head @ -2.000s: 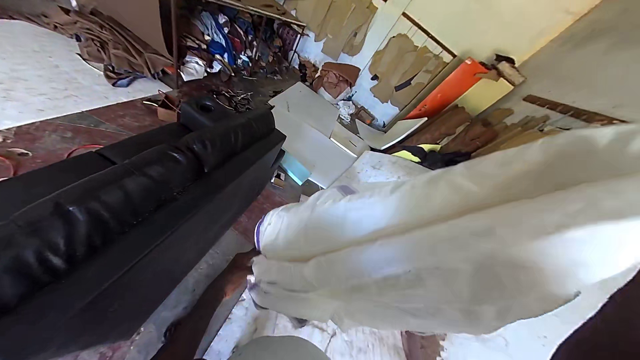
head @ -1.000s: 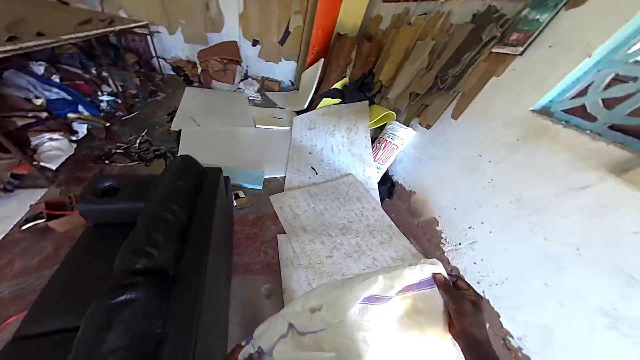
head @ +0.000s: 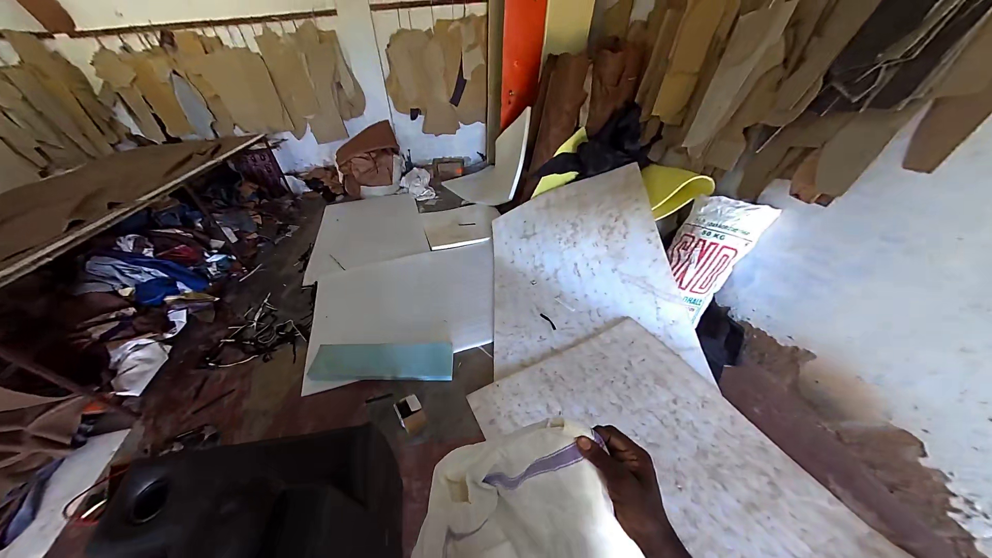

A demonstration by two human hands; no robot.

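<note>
A cream woven sack or cloth with a purple stripe hangs at the bottom centre. My right hand pinches its upper right edge between thumb and fingers. My left hand is out of view; the lower part of the cloth is cut off by the frame. Behind and beneath the cloth lies a speckled whitish sheet, overlapping a second such sheet farther off. To the left of the cloth is a black leather-look sofa part with a round cup recess.
Pale boards and a teal foam strip lie on the floor, near a small open box. A printed white sack leans by the right wall. Scraps fill the space under a table. Brown patterns hang on the walls.
The view has swung widely. The cream cloth, stretched across the right side two seconds ago, is now lower and bunched at the bottom centre. My right hand stays on its striped edge since one second ago.
</note>
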